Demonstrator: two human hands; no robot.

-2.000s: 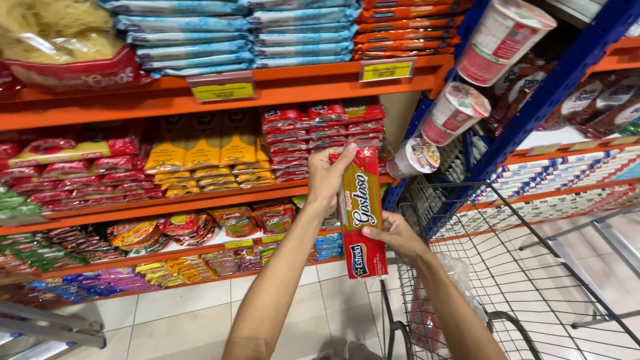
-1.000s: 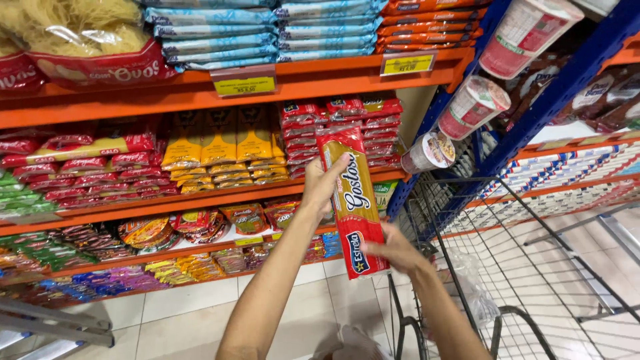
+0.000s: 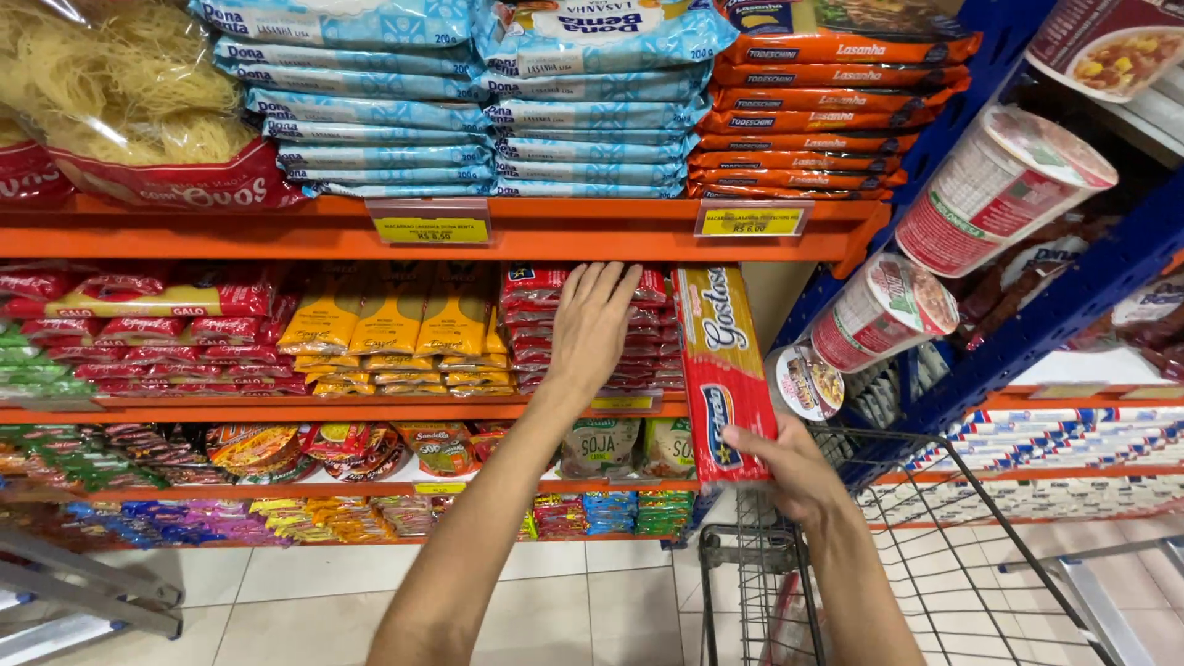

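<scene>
My right hand (image 3: 786,458) holds the lower end of a red and yellow Estrela pasta packet (image 3: 726,370), which stands tilted beside the end of the middle shelf. My left hand (image 3: 597,319) rests with its fingers spread on top of a stack of red pasta packets (image 3: 536,356) on that shelf. Whether its fingers grip a packet cannot be told. Yellow pasta packets (image 3: 388,319) lie left of the stack, and red Galo packets (image 3: 166,301) farther left.
A wire shopping cart (image 3: 943,546) stands at the lower right. Instant noodle cups (image 3: 1004,190) hang along the blue shelf upright (image 3: 980,370). The orange upper shelf edge (image 3: 592,231) runs above my left hand. A metal stepladder (image 3: 83,592) is at the lower left.
My left hand has let go of the Estrela packet and moved onto the red stack. My right hand still holds the packet, now farther right of the stack. The view has moved closer to the shelves.
</scene>
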